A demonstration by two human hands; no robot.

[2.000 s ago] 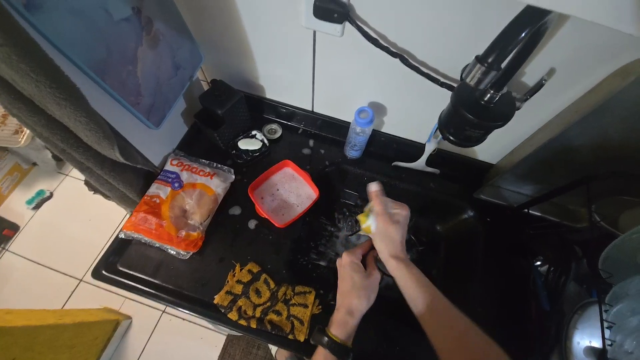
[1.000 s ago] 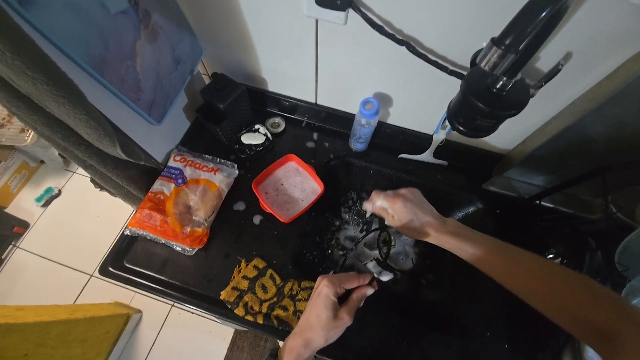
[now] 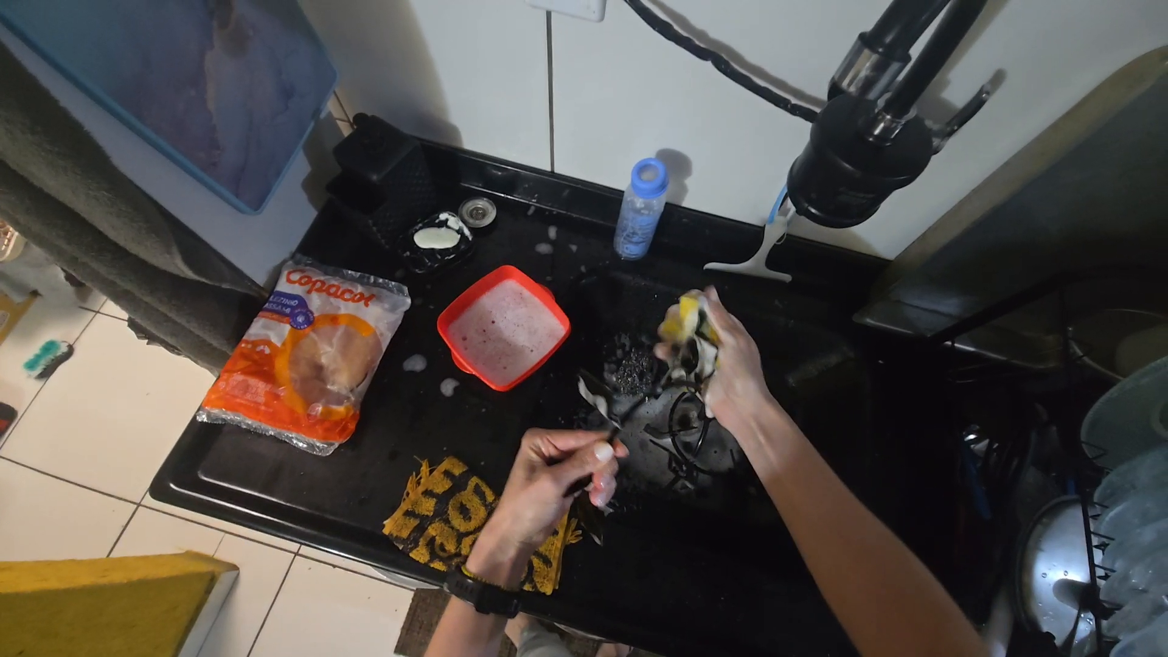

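Over the black sink basin, my left hand (image 3: 557,470) pinches a thin dark piece (image 3: 598,401) that has foam on it; its exact kind is unclear. My right hand (image 3: 735,365) is closed around a soapy yellow sponge (image 3: 684,319), held up and right of the left hand. Below the hands, a black wire stove grate (image 3: 698,429) appears to lie in foamy water in the basin. To the left stands a red square container (image 3: 504,328) of cloudy, sudsy liquid. A yellow and black cloth (image 3: 447,516) lies at the counter's front edge, partly behind my left forearm.
A plastic food package (image 3: 306,356) lies on the left. Along the back are a black dispenser (image 3: 379,169), a drain strainer (image 3: 477,213), a blue-capped bottle (image 3: 639,210) and a small squeegee (image 3: 762,255). The black faucet (image 3: 858,155) overhangs the basin; dishes (image 3: 1136,474) stand at right.
My right hand has risen from the grate area, and the sponge now shows in it. My left hand now holds up a thin dark piece with foam.
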